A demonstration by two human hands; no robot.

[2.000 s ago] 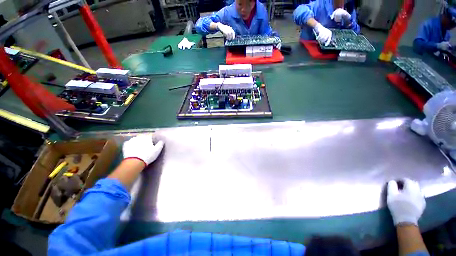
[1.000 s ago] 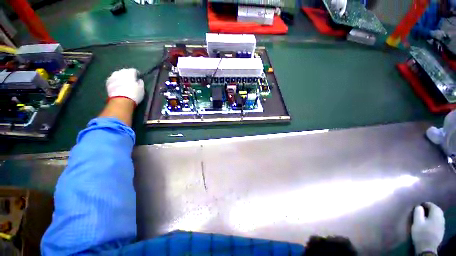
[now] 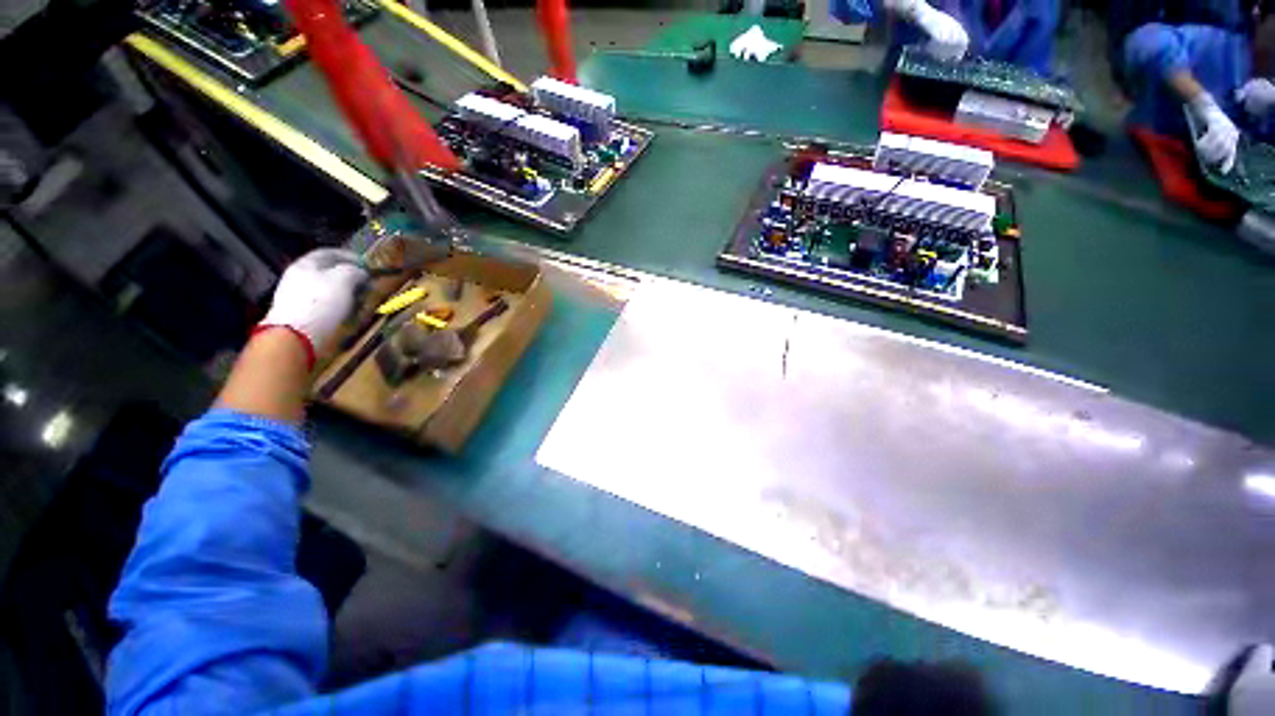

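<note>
My left hand [image 3: 316, 297], in a white glove with a red cuff, is at the left rim of a brown cardboard box [image 3: 483, 378]. It is closed on a dark, thin tool [image 3: 406, 262] that reaches over the box's back edge; its exact kind is unclear. Small tools, one a yellow-handled tool [image 3: 404, 299], and grey lumps lie in the box. My right hand [image 3: 1249, 685], gloved, is at the bottom right corner, cut off by the edge; its fingers are unclear. A circuit board [image 3: 881, 245] with white heatsinks lies in a black carrier behind the metal sheet.
The shiny metal sheet [image 3: 839, 462] covers part of the green bench [image 3: 657, 560]. A second circuit board [image 3: 545, 161] in a carrier is behind the box. A blurred red post [image 3: 366, 98] stands there. Co-workers in blue handle boards over red pads [image 3: 979, 129] opposite.
The view has swung left. My left hand has moved from beside the middle board to the cardboard box, with the dark tool in it. My right hand is now mostly out of view.
</note>
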